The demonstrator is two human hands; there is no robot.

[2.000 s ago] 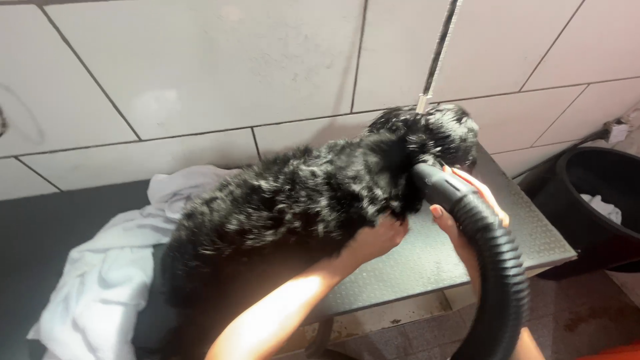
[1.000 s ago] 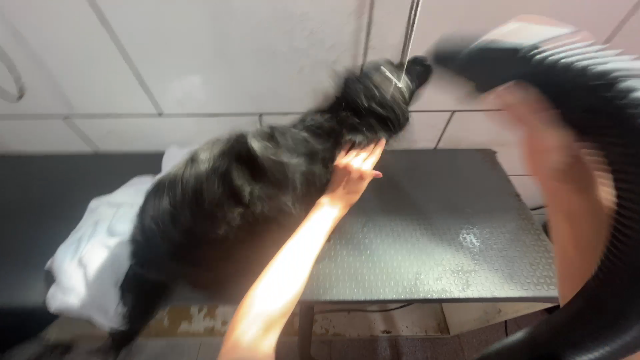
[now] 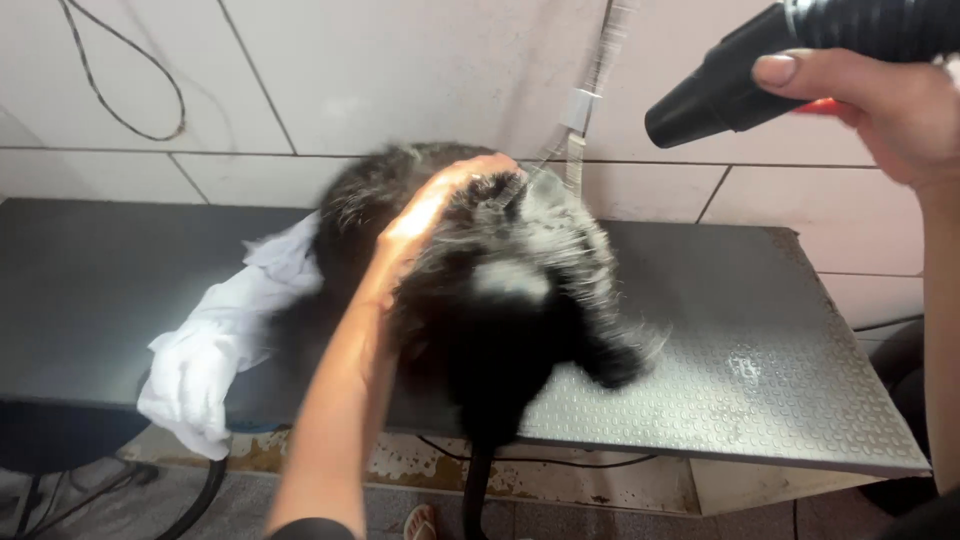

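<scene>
A black curly-haired dog [image 3: 480,285] stands blurred on a grooming table with a dark textured top [image 3: 675,390]. Over its neck and back lies my left hand [image 3: 465,180], fingers hidden partly by fur. A tether strap [image 3: 592,82] comes down from above to the dog's neck area. High at the right, my right hand [image 3: 877,105] grips the black nozzle of a dryer hose [image 3: 720,90], which points down-left and is apart from the dog. A white towel [image 3: 217,330] lies behind the dog and hangs over the table's front edge.
A tiled wall [image 3: 420,75] runs along the table's back, with a looped cable [image 3: 169,112] at upper left. Black tubing [image 3: 202,502] and a thin cable [image 3: 540,461] are below the table's front edge. A foot in a sandal [image 3: 420,521] shows at the bottom. Dark objects stand beyond the right end.
The dog has turned its front end toward the camera. Two seconds ago the nozzle was at its neck; now it is held away, up at the right. My left hand remains on the dog.
</scene>
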